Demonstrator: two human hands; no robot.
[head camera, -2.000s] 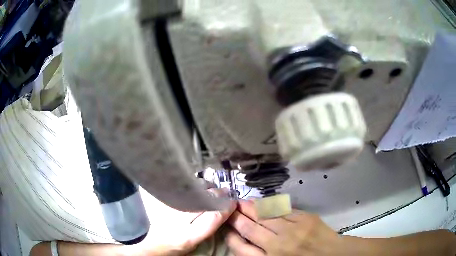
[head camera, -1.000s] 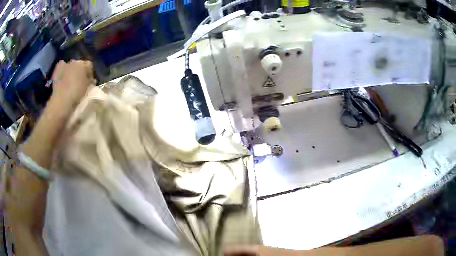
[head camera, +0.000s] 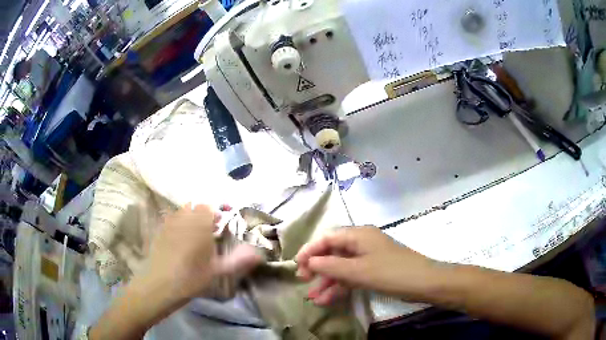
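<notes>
The khaki garment (head camera: 305, 219) lies bunched at the front of the machine bed and hangs over the edge, its upper corner at the presser foot (head camera: 325, 166). Pale striped cloth (head camera: 166, 136) spreads up behind it at the left. My left hand (head camera: 193, 249) is blurred over the bunched cloth, thumb spread to the right; its grip is unclear. My right hand (head camera: 352, 265) is at the garment's right part, fingers curved and apart, fingertips at the cloth. The needle tip cannot be made out in the glare.
The machine head has a tension knob (head camera: 286, 56) and a lamp (head camera: 227, 139) at its left. A handwritten paper (head camera: 458, 33) is on the arm. Black-handled scissors (head camera: 482, 93) and a white pen (head camera: 526, 135) lie under it. Another machine (head camera: 46, 279) stands at lower left.
The view moved back from the close machine head, then shifted. My left hand came from the far left down to the middle; my right hand rose from the bottom edge. The garment is bunched nearer the foot.
</notes>
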